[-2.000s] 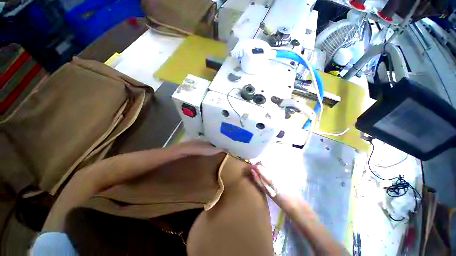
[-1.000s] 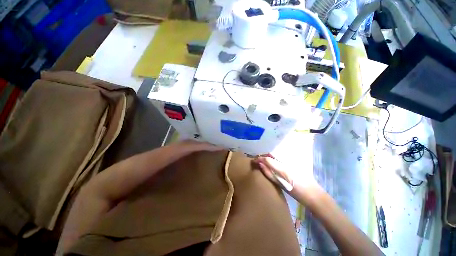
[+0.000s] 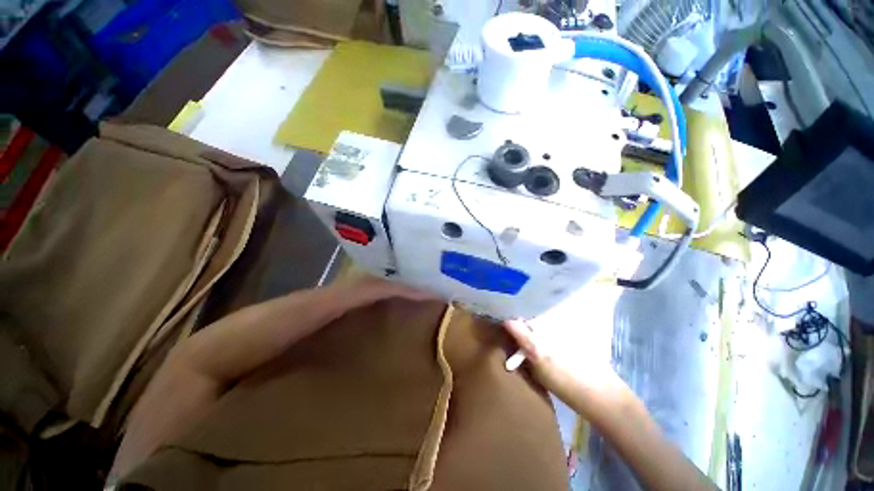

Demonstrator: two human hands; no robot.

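Note:
The brown bag panel [image 3: 326, 398] lies over the near table edge and my lap, its far edge at the sewing machine head [image 3: 479, 240]. A pale tan bound seam [image 3: 444, 384] runs along it towards the needle area, which the head hides. My left hand [image 3: 388, 291] lies on the panel at the left, its fingertips hidden by the head. My right hand [image 3: 527, 353] rests at the panel's right edge with a small pale object [image 3: 516, 361] at its fingers; whether it grips cloth is unclear.
A folded brown stack [image 3: 115, 259] is at the left, with more brown pieces [image 3: 302, 19] behind. The black-framed control panel [image 3: 824, 197] stands right. Blue air tube [image 3: 671, 105] loops over the head. A metal plate [image 3: 661, 336] and tangled black cable [image 3: 810, 328] lie right.
The camera view has shifted, bringing the machine closer than at first. My right hand's fingers have curled in more at the panel edge. My left hand stays near the head.

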